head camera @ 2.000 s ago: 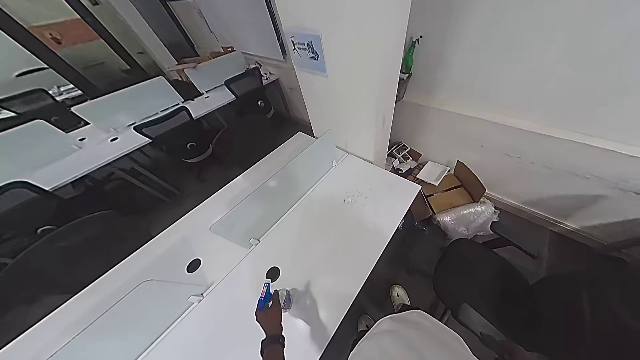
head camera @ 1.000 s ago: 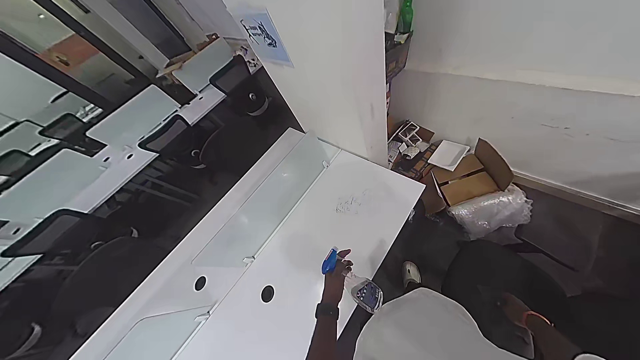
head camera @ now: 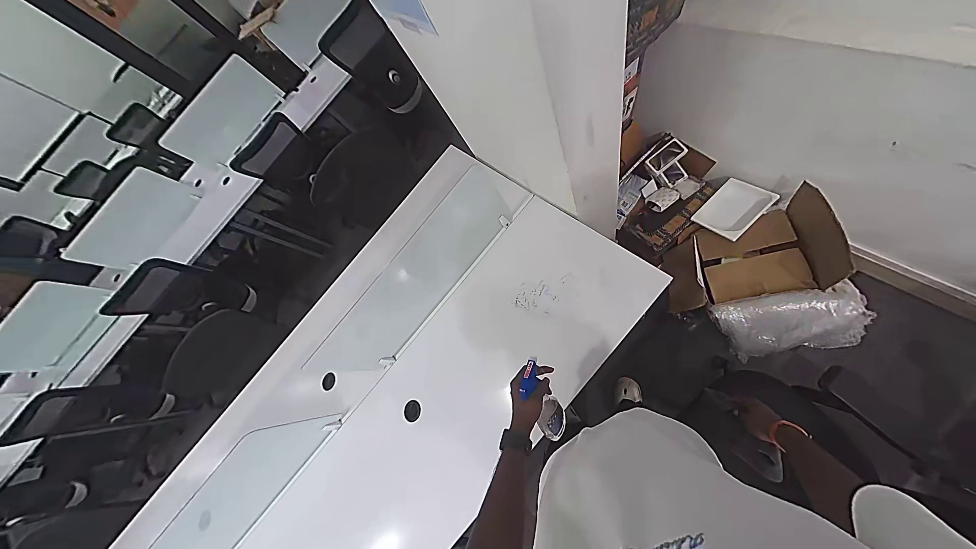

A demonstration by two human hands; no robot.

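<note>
My left hand [head camera: 528,396], with a dark watch on the wrist, is shut on a small blue bottle [head camera: 529,379] with a red and white label. Beside the same hand, at the desk's near edge, is a clear item with a dark blue part [head camera: 552,419]; whether the fingers hold it I cannot tell. Beyond the hand, grey marks [head camera: 537,296] spot the white desk [head camera: 457,358]. My right hand [head camera: 757,418], an orange band on its wrist, is low at the right over a black chair [head camera: 801,435], blurred; its fingers are hard to make out.
A frosted divider [head camera: 427,274] runs along the desk beside a white pillar [head camera: 526,99]. Past the desk's right end lie an open cardboard box [head camera: 759,267], a white tray [head camera: 736,207] and bubble wrap [head camera: 793,316]. More desks and black mesh chairs [head camera: 175,290] fill the left.
My left hand has moved along the desk toward its right end since the first frame, still holding the blue bottle. My right hand has come into view. The view has turned.
</note>
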